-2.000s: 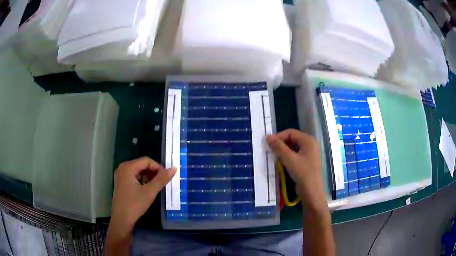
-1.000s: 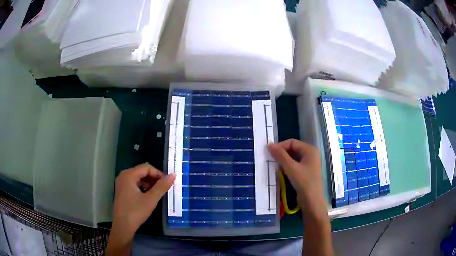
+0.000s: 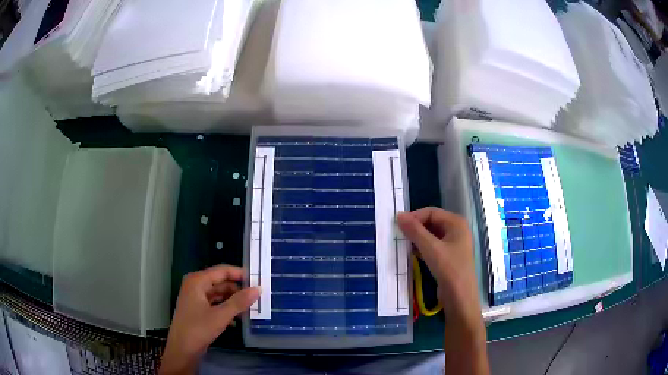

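Observation:
A dark blue solar cell array (image 3: 322, 234) lies flat under a clear or milky sheet in front of me. White insulating strips run along its left (image 3: 262, 234) and right (image 3: 385, 234) sides, each with a thin dark line. My left hand (image 3: 209, 304) is at the lower left edge, thumb tip on the left strip, index finger apart from it. My right hand (image 3: 439, 242) is at the right edge, thumb and index fingertips close together over the right strip. I cannot tell whether they pinch anything. What lies under the array is hidden.
A grey-green sheet stack (image 3: 106, 238) stands at left. Tall white stacks (image 3: 351, 66) line the back. At right, a spare blue cell pile (image 3: 524, 220) lies on pale green sheets (image 3: 597, 212). Yellow and red handles (image 3: 423, 293) show beside my right hand. White scraps (image 3: 204, 220) dot the green mat.
My left hand has moved down along the left strip, and its thumb and index finger are further apart. My right hand stays near the same part of the right strip. The whole view has shifted slightly.

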